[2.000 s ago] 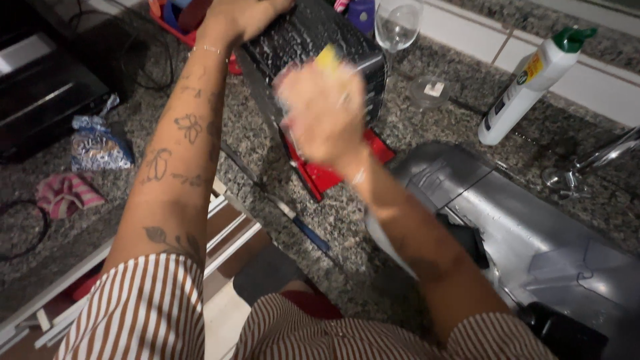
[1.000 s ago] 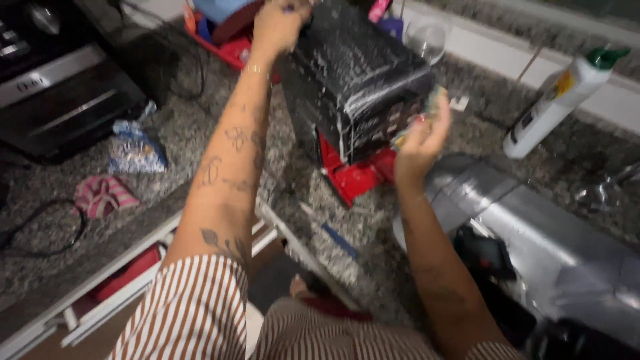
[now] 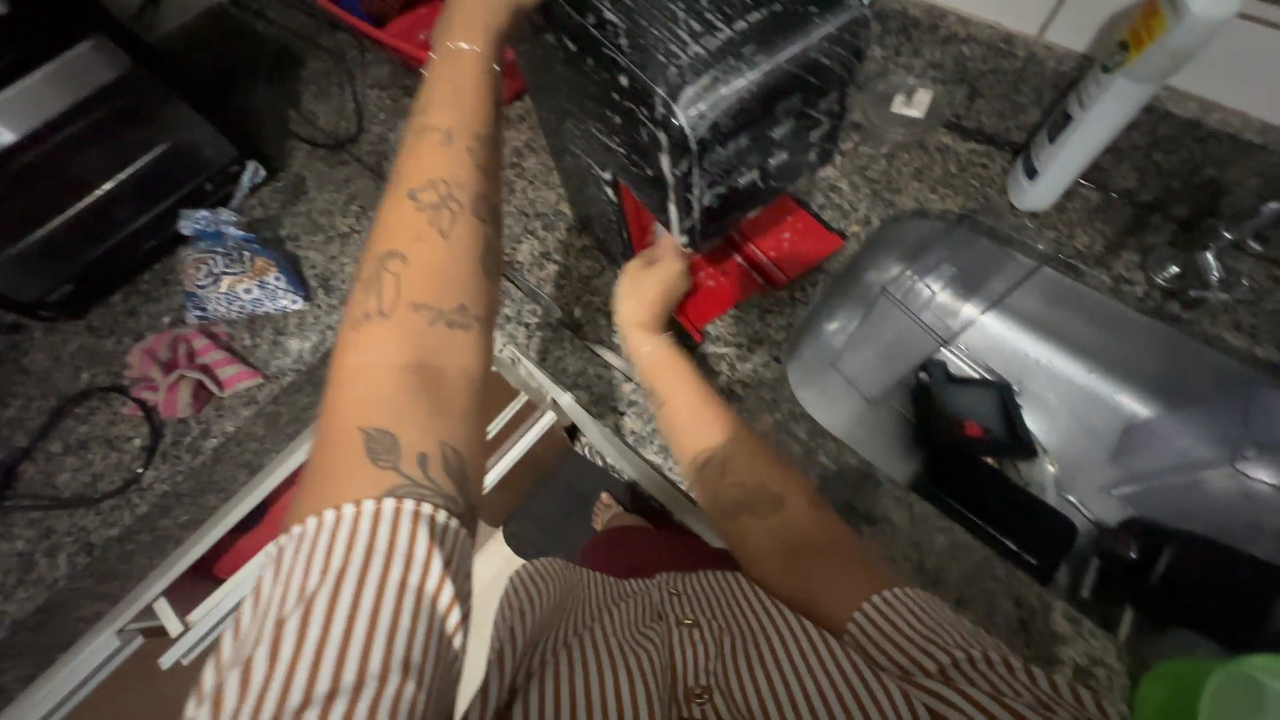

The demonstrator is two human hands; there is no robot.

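Observation:
A black box-shaped appliance or housing (image 3: pixel 700 80), streaked with white suds, stands tilted on the granite counter, with a red plastic part (image 3: pixel 765 250) at its lower end. My left hand (image 3: pixel 490 12) is at its upper left edge, partly cut off by the frame's top, so its grip cannot be made out. Down at the box's lower corner, beside the red part, my right hand (image 3: pixel 652 290) has its fingers bent in. Whether a sponge or anything else is inside that hand is hidden.
To the right lies a steel sink (image 3: pixel 860 330) with black parts (image 3: pixel 990 410) in it. A white bottle (image 3: pixel 1090 110) stands behind. At left are a blue packet (image 3: pixel 240 270), a pink striped cloth (image 3: pixel 190 370) and a black appliance (image 3: pixel 100 170). Below is an open drawer (image 3: pixel 230 540).
My right hand has moved from the box's right side to its lower corner by the red part. My left hand remains at the box's upper left.

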